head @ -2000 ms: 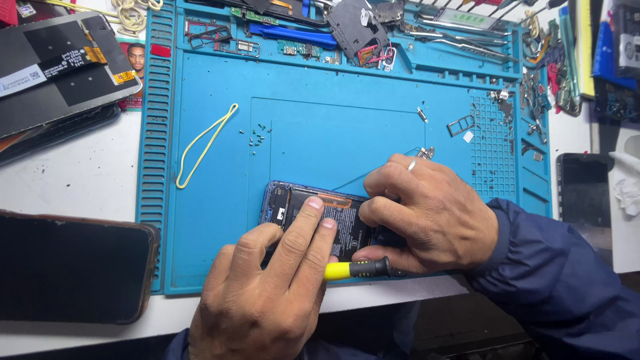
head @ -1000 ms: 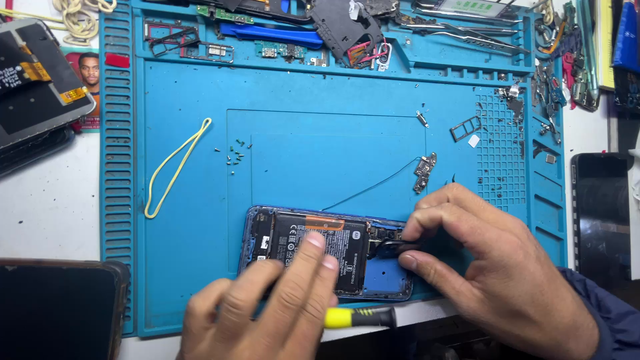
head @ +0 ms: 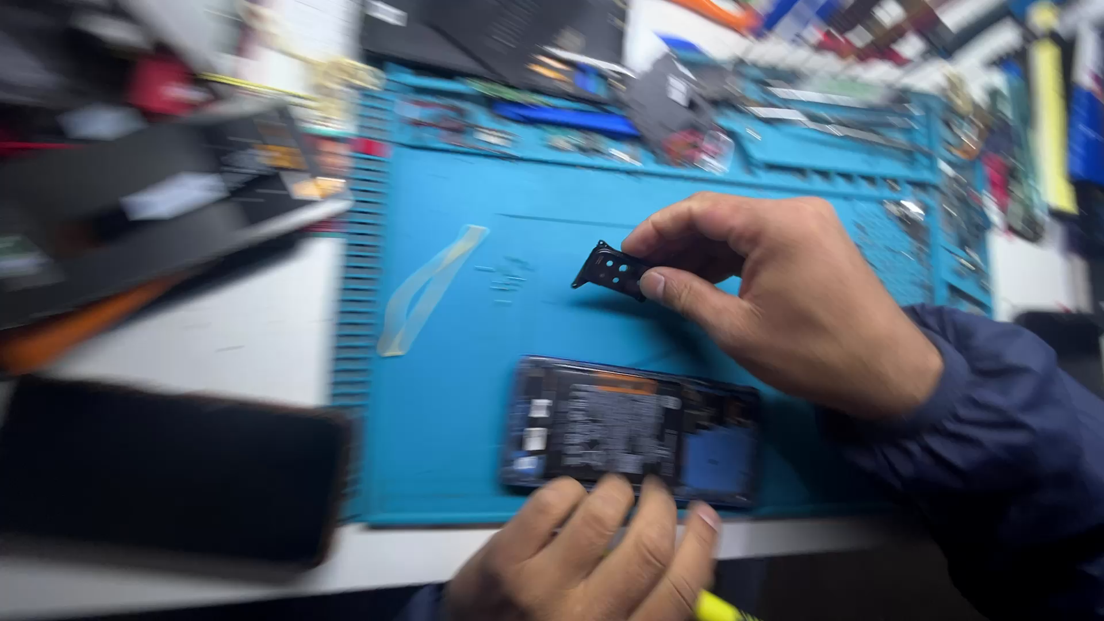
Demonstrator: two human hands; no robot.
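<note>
Between thumb and fingers, my right hand (head: 768, 293) holds a small black phone bracket (head: 611, 269) with round holes, raised above the blue repair mat (head: 448, 431). Below it lies an opened smartphone (head: 634, 431), its dark battery and a blue area exposed. My left hand (head: 595, 552) is at the phone's near edge, fingers curled, with a yellow-handled tool (head: 720, 607) partly showing beneath it; its palm is hidden. A pale rubber band (head: 431, 289) and tiny blurred screws (head: 504, 274) lie on the mat left of the bracket.
A dark phone (head: 172, 474) lies at the left on the white table (head: 250, 345). Disassembled phone panels (head: 155, 198) are stacked behind it. A blue pry tool (head: 565, 118), tweezers (head: 828, 125) and loose parts fill the mat's back trays.
My right hand has lifted away from the phone with the black bracket. My left hand has drawn back from the battery to the phone's near edge. The view has shifted and blurred.
</note>
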